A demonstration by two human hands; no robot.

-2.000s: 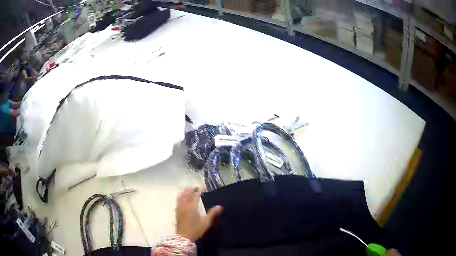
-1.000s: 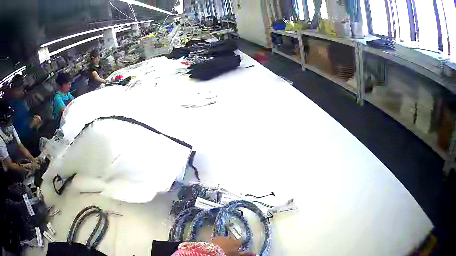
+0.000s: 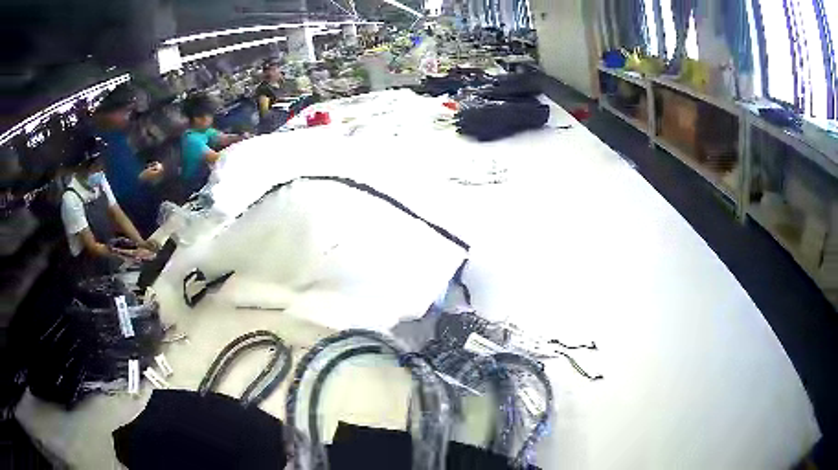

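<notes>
Film-wrapped bag handles (image 3: 358,344) rise as large shiny loops at the bottom centre, blurred in part. Behind and right of them more wrapped handles (image 3: 528,386) lie bunched, with a white label among them. Black bag fabric (image 3: 368,447) shows between the loops at the bottom edge. Another black bag (image 3: 198,430) lies at the lower left with its two handles (image 3: 246,363) looped on the table. Neither of my hands is in the picture. The green-handled tool is not visible.
A large white sheet with black edging (image 3: 340,248) lies on the white table (image 3: 643,275). Dark bags (image 3: 501,117) are piled at its far end. Several people (image 3: 92,211) stand along the left side, with black wrapped pieces (image 3: 101,330) nearby. Shelves (image 3: 689,128) line the right.
The view has lifted and swung left. My left hand, last on the wrapped handles, has left the picture; my right hand and the green tool left earlier. Large handle loops now stand higher in front.
</notes>
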